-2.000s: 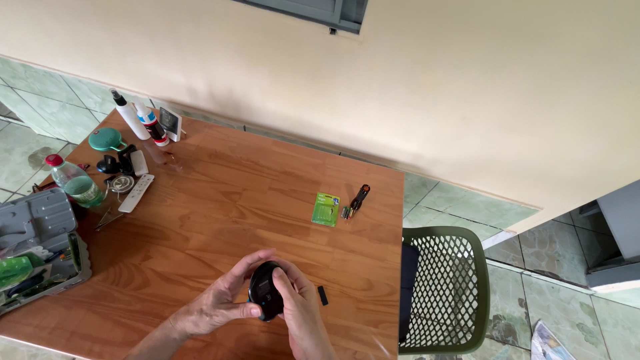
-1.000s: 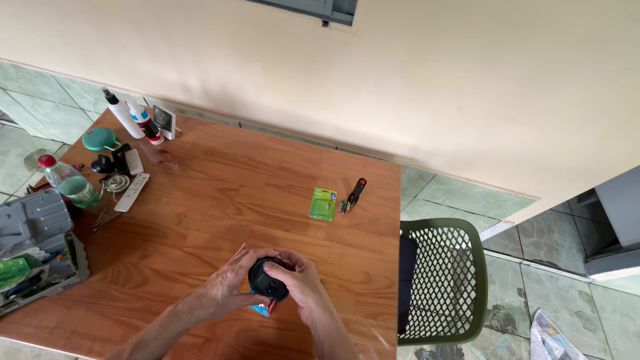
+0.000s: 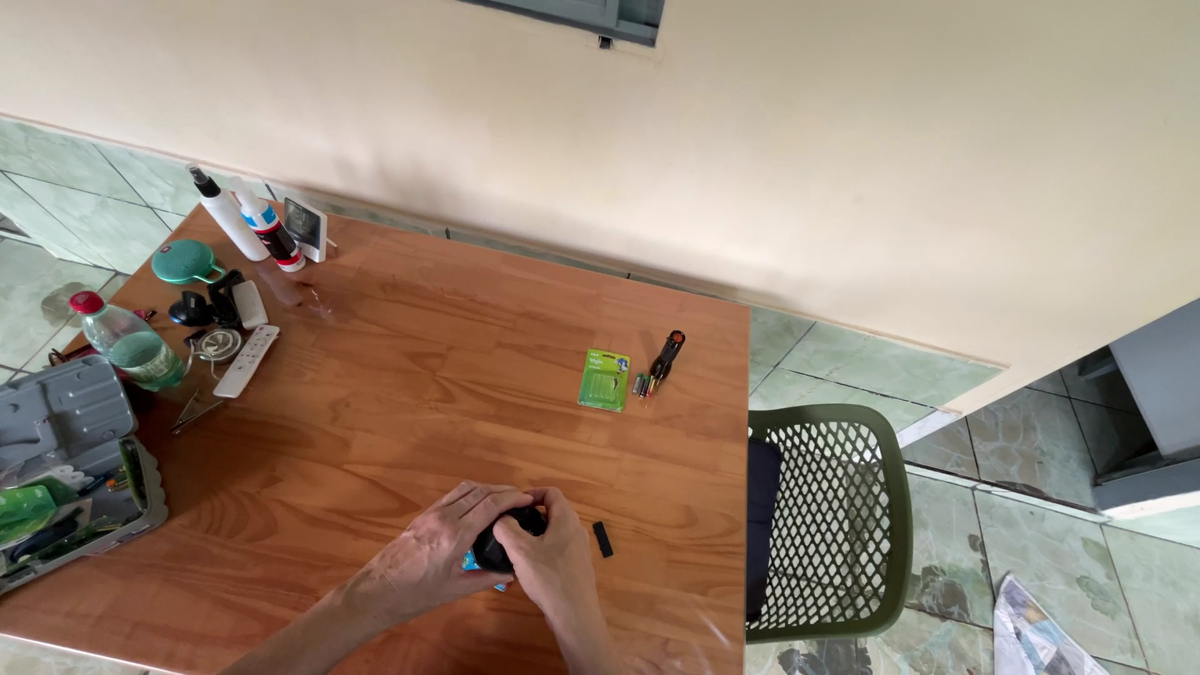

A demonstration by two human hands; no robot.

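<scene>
A round black device [image 3: 497, 548] is held between my two hands above the wooden table [image 3: 422, 394], near its front edge. My left hand [image 3: 445, 544] wraps around its left side, and my right hand [image 3: 553, 553] grips its right side with the thumb on top. The fingers hide much of the device. Partly covered beneath it is something blue [image 3: 471, 561]. Just right of my right hand lies a small black rectangular piece [image 3: 602, 539]. Farther back are a green battery blister pack [image 3: 604, 380], a few small batteries [image 3: 642, 384] and a black screwdriver-like tool [image 3: 667, 354].
An open grey toolbox [image 3: 150, 497] stands at the left edge. Near it are a plastic bottle with a red cap [image 3: 136, 352], a white remote control [image 3: 247, 362], a teal round case [image 3: 183, 262] and a white spray bottle [image 3: 230, 220]. A green mesh chair [image 3: 834, 525] adjoins the right edge.
The black device has turned in my hands and its face is now more covered by my fingers. Both hands stay closed around it.
</scene>
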